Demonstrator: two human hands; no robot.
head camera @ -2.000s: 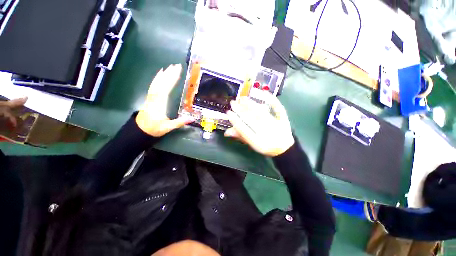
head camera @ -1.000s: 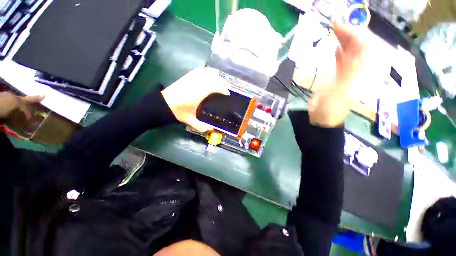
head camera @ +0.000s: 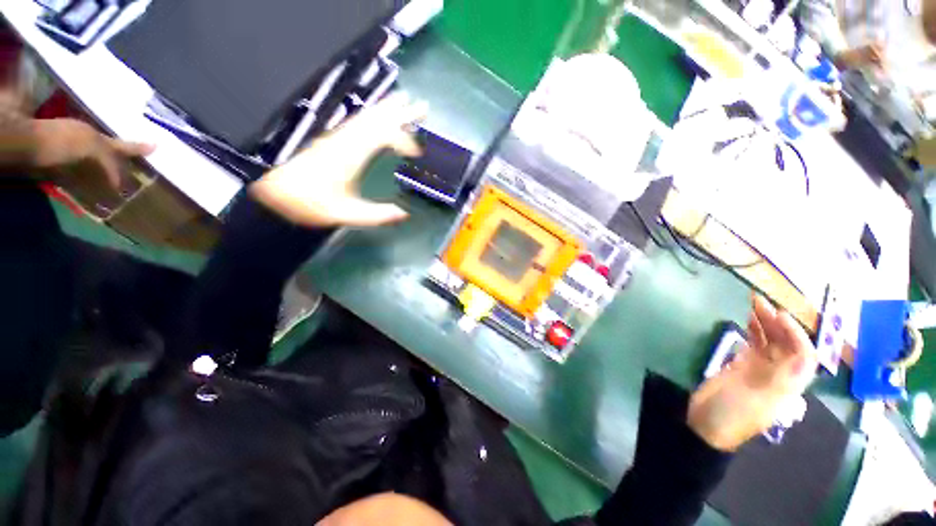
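The clear test fixture (head camera: 595,298) lies tilted on the green bench with its lid raised at the far side. Its orange frame (head camera: 473,257) is empty, with a square opening in the middle. A yellow clamp (head camera: 475,302) sits at the near edge and a red switch (head camera: 559,334) at the near right corner. A black display unit (head camera: 443,164) lies on the bench left of the fixture. My left hand (head camera: 339,170) is beside that unit, fingers apart, holding nothing. My right hand (head camera: 754,380) is open over the white housings (head camera: 726,351) at right, palm partly up.
Stacked dark foam trays (head camera: 246,62) stand at upper left. A dark pad (head camera: 790,473) lies under my right hand. Black cables (head camera: 708,257) run behind the fixture. A blue tape dispenser (head camera: 880,349) is at far right. Another person's hand (head camera: 77,149) shows at left.
The display unit has left the orange frame and lies at left. My left hand has let go and moved left. My right hand has come down from the upper right to the housings. The view has shifted.
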